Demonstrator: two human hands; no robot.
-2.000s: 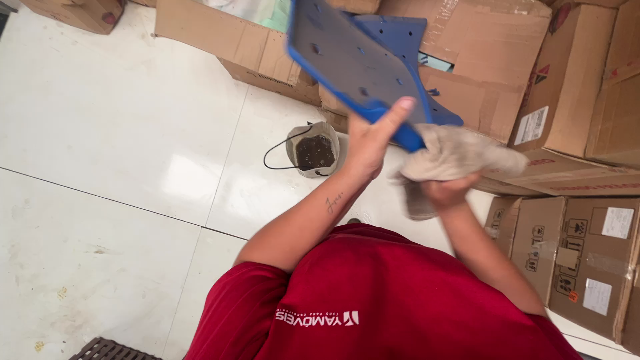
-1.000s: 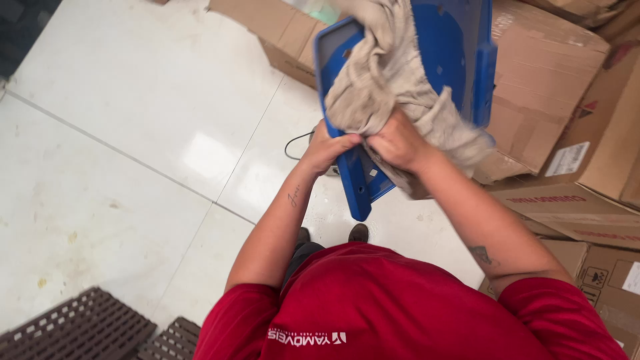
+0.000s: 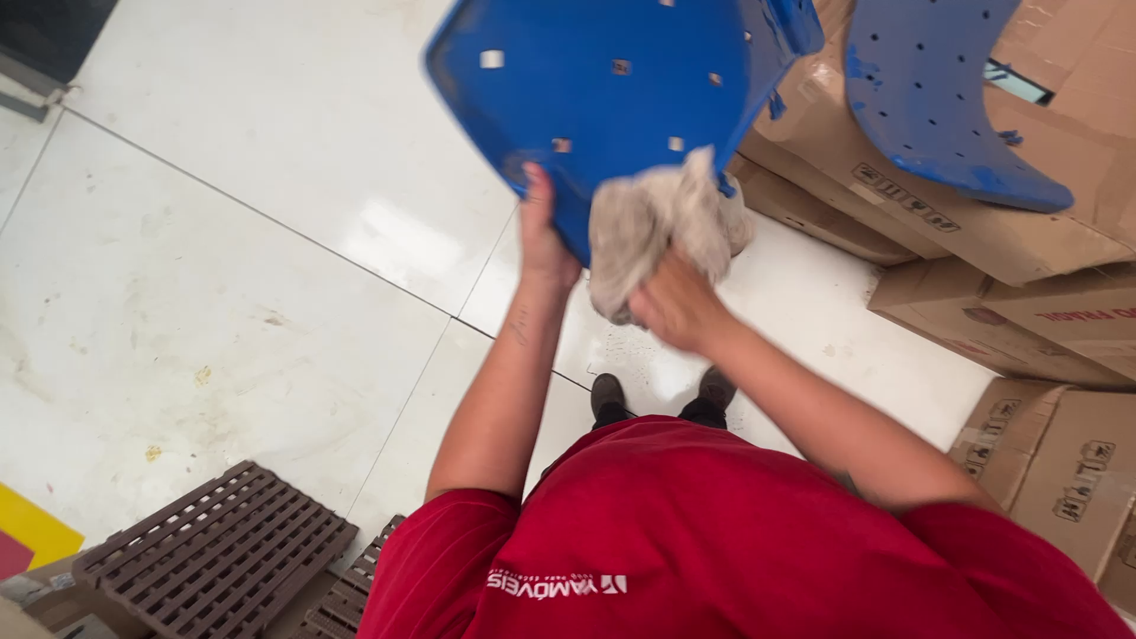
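A blue plastic panel with square holes, shaped like a chair seat or back (image 3: 612, 98), is held up in front of me. My left hand (image 3: 548, 231) grips its lower left edge, thumb over the near face. A crumpled beige cloth (image 3: 643, 222) is bunched in my right hand (image 3: 676, 302), against the panel's lower right part. A second curved blue plastic panel with small holes (image 3: 932, 106) lies on the cardboard boxes at the upper right.
Cardboard boxes (image 3: 1047, 311) are stacked along the right side. Brown slatted plastic pieces (image 3: 222, 550) stand at the lower left. A dark object (image 3: 53, 35) is at the upper left corner. My shoes (image 3: 609, 390) stand on the white tiled floor (image 3: 266, 266).
The held panel has turned so its broad face shows, and the cloth has moved down from its upper part to its lower right. The second panel has come into fuller view.
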